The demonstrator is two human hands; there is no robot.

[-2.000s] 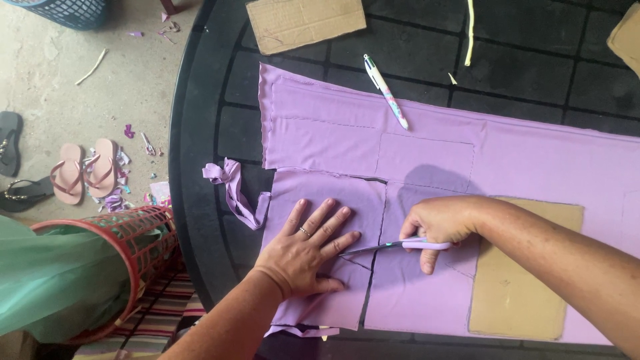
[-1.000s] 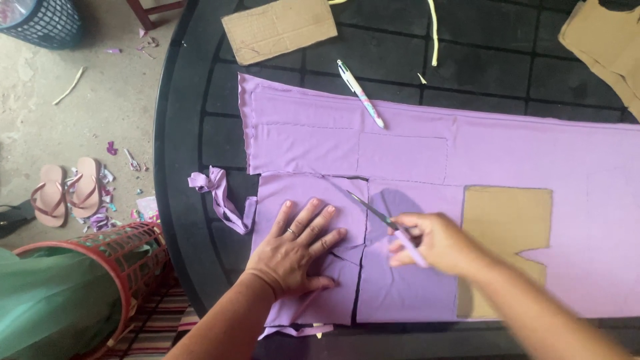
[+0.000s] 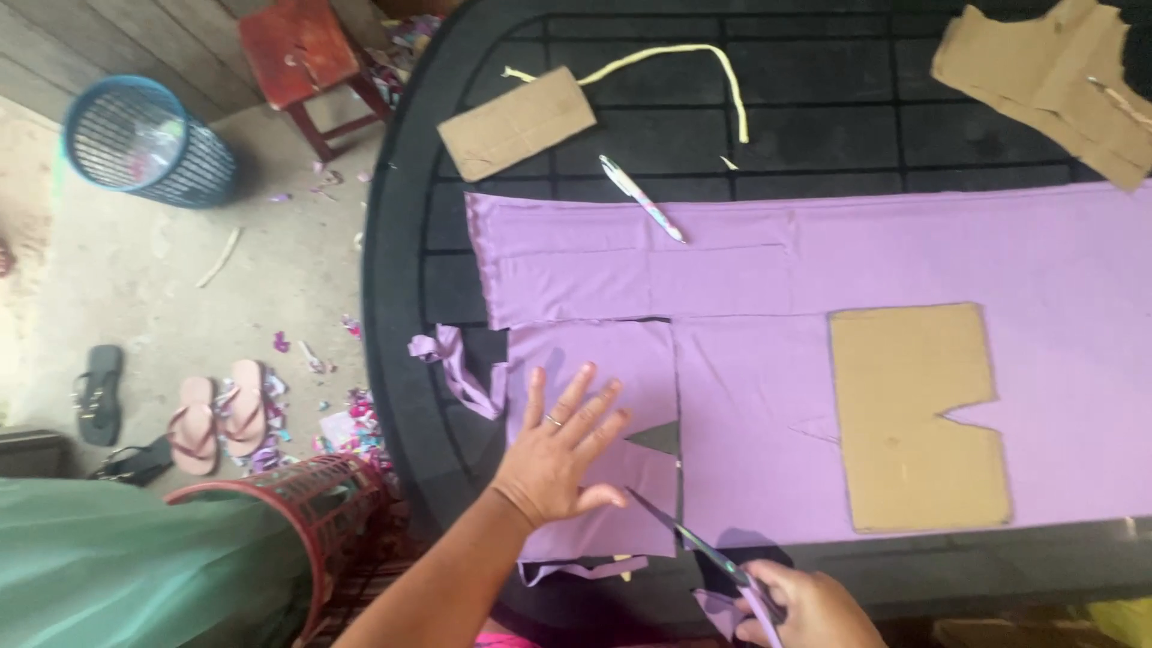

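Spread across the black table is purple fabric [image 3: 900, 243] with drawn lines. A separate cut piece of purple fabric [image 3: 585, 360] lies at its left end, with a triangular notch in its right edge. My left hand [image 3: 558, 459] rests on that piece, fingers spread. Low in view, my right hand [image 3: 792, 603] holds scissors [image 3: 711, 553] with purple handles, blades pointing up-left over the gap between the fabrics. A small purple scrap [image 3: 720, 612] hangs by that hand; whether the fingers hold it is unclear. A notched cardboard template [image 3: 918, 432] lies on the larger fabric.
On the black table [image 3: 810, 72] are a pen [image 3: 643, 200], a cardboard rectangle [image 3: 517, 124], yellow cord [image 3: 666, 49], another cardboard template [image 3: 1035, 81] and a fabric strip [image 3: 463, 373]. A red basket [image 3: 315, 540], blue basket [image 3: 135, 135], red stool [image 3: 297, 54] and sandals stand on the floor.
My right hand and the scissors have moved toward the table's near edge. A triangular notch now shows in the cut piece, and a small scrap is by my right hand. The view has shifted.
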